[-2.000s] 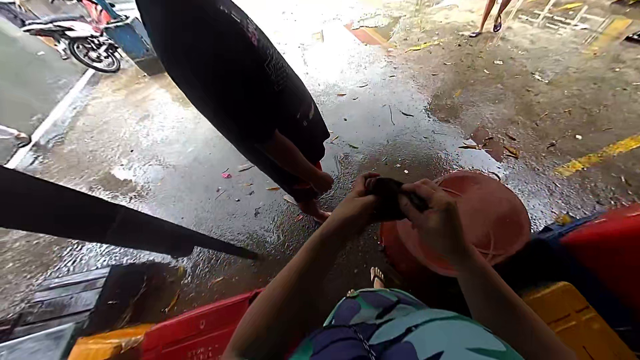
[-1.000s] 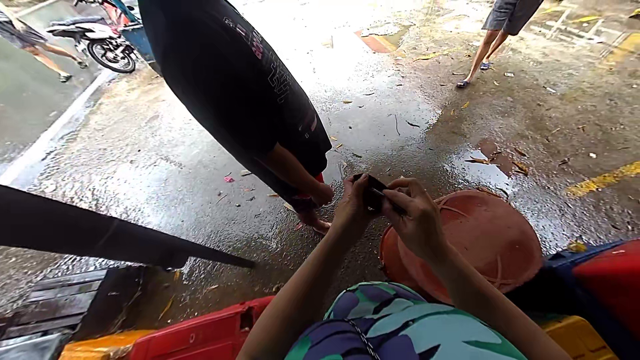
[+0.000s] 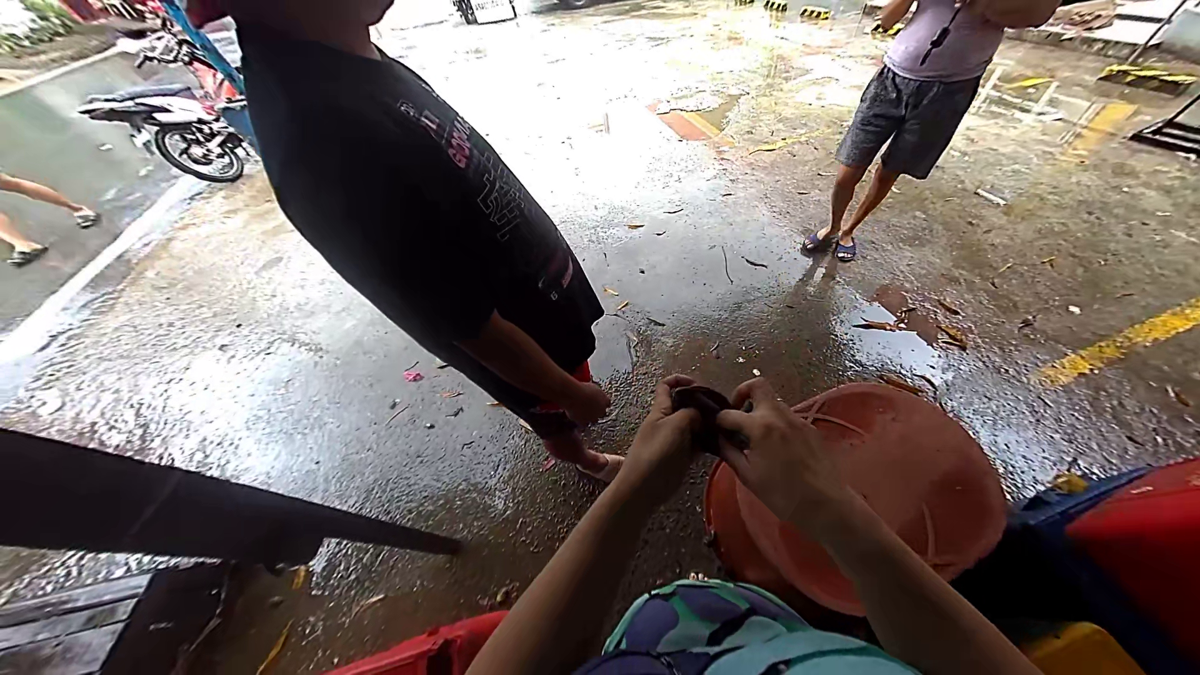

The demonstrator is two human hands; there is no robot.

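Note:
Both my hands meet at a small dark pouch or purse [image 3: 703,405], just left of a reddish plastic tub's lid. My left hand [image 3: 670,431] grips its left side, fingers curled round the edge. The fingers of my right hand [image 3: 761,422] pinch its right side, and whether they also hold something small and dark there is hard to tell. What is inside the pouch cannot be seen. Below my right forearm is the round reddish lid [image 3: 900,469], set on a tub [image 3: 727,525] of similar colour.
A person in a black shirt [image 3: 403,187] stands close at the left, one hand near mine. Another person in grey shorts [image 3: 905,122] stands farther off. A dark post [image 3: 187,506], red crates [image 3: 422,652] and a motorcycle [image 3: 178,122] are around the wet concrete.
The person in grey shorts has come nearer and now shows up to the chest. My hands stay together on the dark pouch. The view has tilted up somewhat.

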